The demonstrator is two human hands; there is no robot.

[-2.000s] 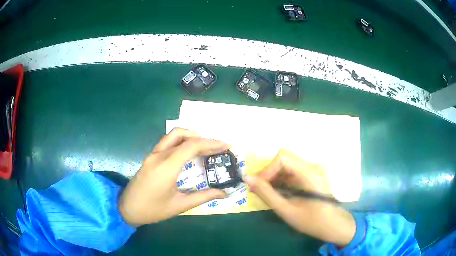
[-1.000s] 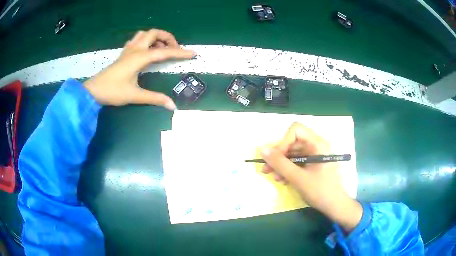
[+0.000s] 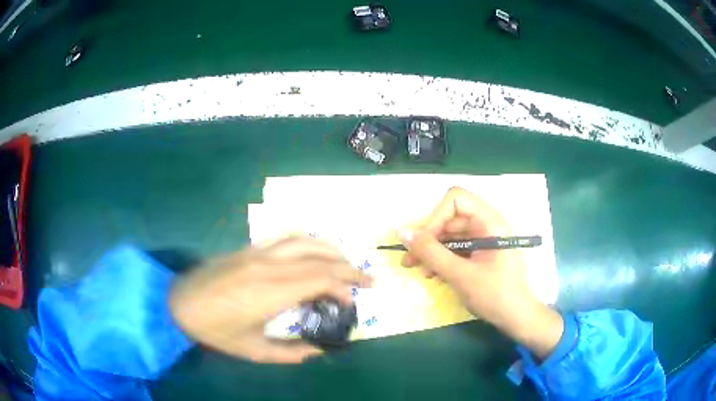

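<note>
My left hand (image 3: 267, 298) is blurred and holds a black smartwatch housing (image 3: 328, 319) between thumb and fingers, over the lower left part of the adhesive sheets. My right hand (image 3: 471, 262) holds black tweezers (image 3: 502, 243) like a pen, tips pointing left over the sheets. The white and yellow adhesive backing sheet (image 3: 487, 196) lies under both hands, with small blue marks near the left hand. Two open housings, one tilted (image 3: 375, 142) and one straight (image 3: 426, 139), lie side by side behind the sheets.
A worn white strip (image 3: 235, 94) crosses behind the housings. Beyond it, several more housings lie on the darker green surface, one at top centre (image 3: 371, 17) and one further right (image 3: 507, 23). A red tray (image 3: 25, 196) is at the left edge. A pale post (image 3: 691, 129) stands at right.
My left hand has taken the leftmost housing from the row and brought it down over the sheets. The housings beyond the strip have shifted left. The right hand is nearly still.
</note>
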